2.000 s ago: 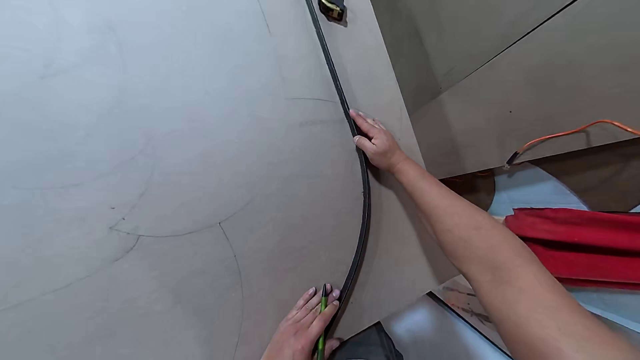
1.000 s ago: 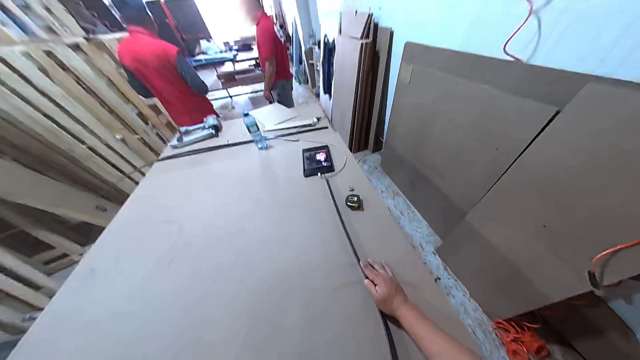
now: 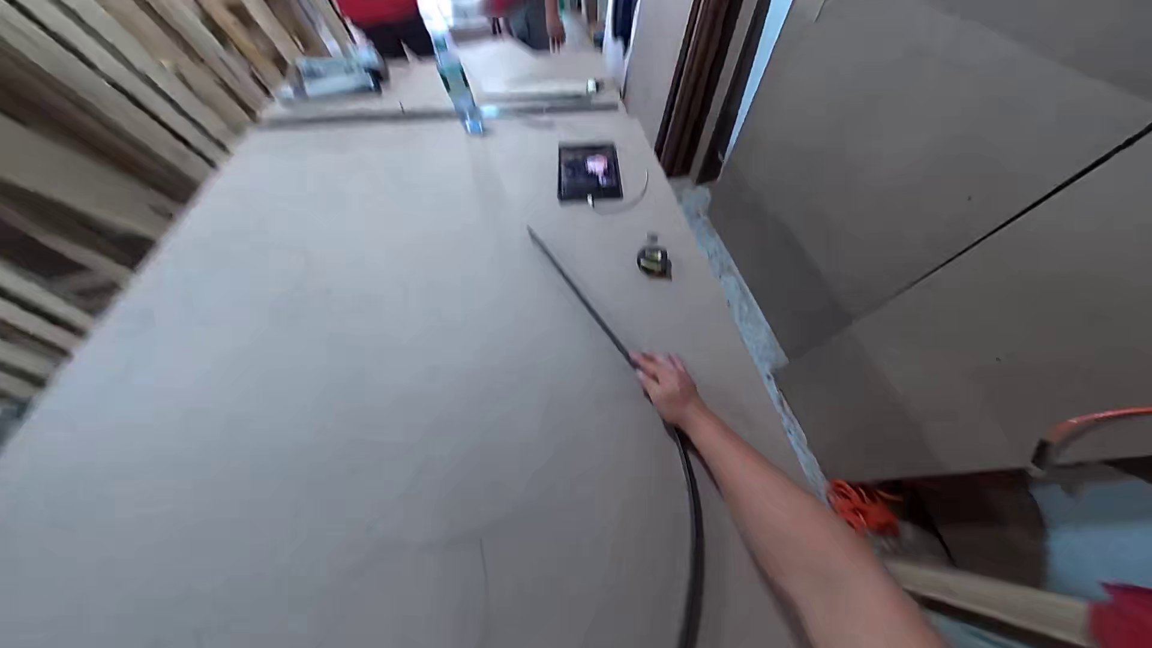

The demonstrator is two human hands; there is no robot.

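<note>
My right hand (image 3: 666,387) lies on a long, thin black flexible strip (image 3: 694,531), its fingers at the strip's left edge and its palm over it. Beyond my fingers the strip runs nearly straight to a tip up and to the left; below my hand it curves down to the bottom edge of the view. The strip rests on a large greyish-brown board (image 3: 360,387) with a faint pencil line near the bottom. A tape measure (image 3: 653,260) lies beyond my hand, right of the strip's tip. My left hand is out of view.
Farther off on the board lie a tablet (image 3: 589,172) with a cable and a plastic bottle (image 3: 457,85). Wooden slats (image 3: 90,81) line the left side. Large panels (image 3: 981,297) lean at the right, above an orange cord (image 3: 859,507). Two people stand at the far end.
The strip's far end has swung left, away from the tablet, where it lay one second ago. My left hand, seen with a green pencil two seconds ago, is out of view. The view has shifted.
</note>
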